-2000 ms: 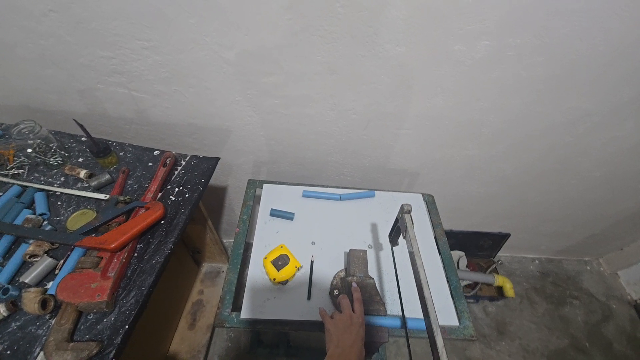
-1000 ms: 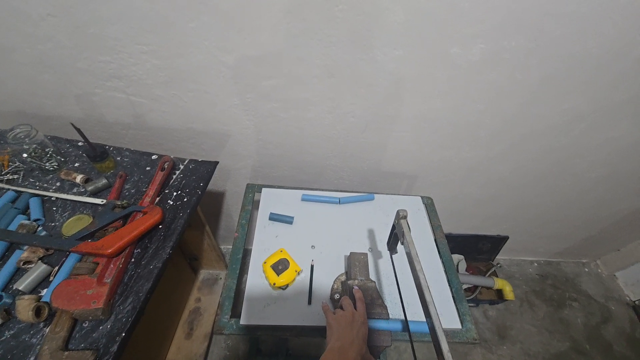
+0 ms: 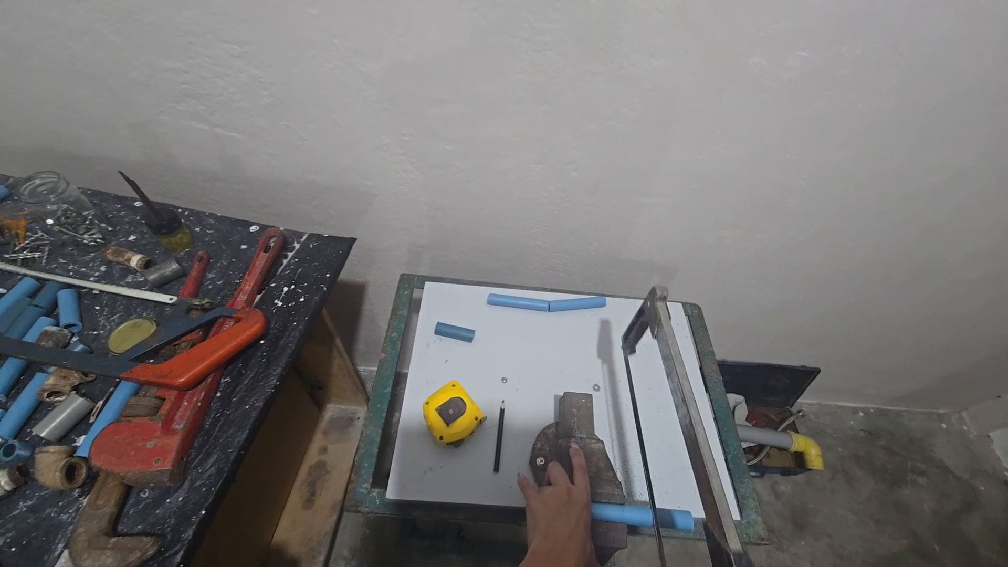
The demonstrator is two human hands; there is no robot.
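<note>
My left hand rests with spread fingers on the metal bench vise. A blue plastic pipe sticks out to the right from the vise jaws. The hacksaw stands over the pipe, its blade crossing near the pipe's right part; its handle and my right hand are below the frame. Left of the vise lie a black pencil and a yellow tape measure. Farther back on the white board are a short dark blue pipe piece and two light blue pieces.
On the dark bench at the left lie a red pipe wrench, an orange-handled hacksaw, pipe pieces, fittings and a glass jar. An open box with a yellow elbow stands on the floor at the right.
My left hand stays on the vise, and the hacksaw remains over the pipe with only a slight shift. The tools and pipe pieces lie as before.
</note>
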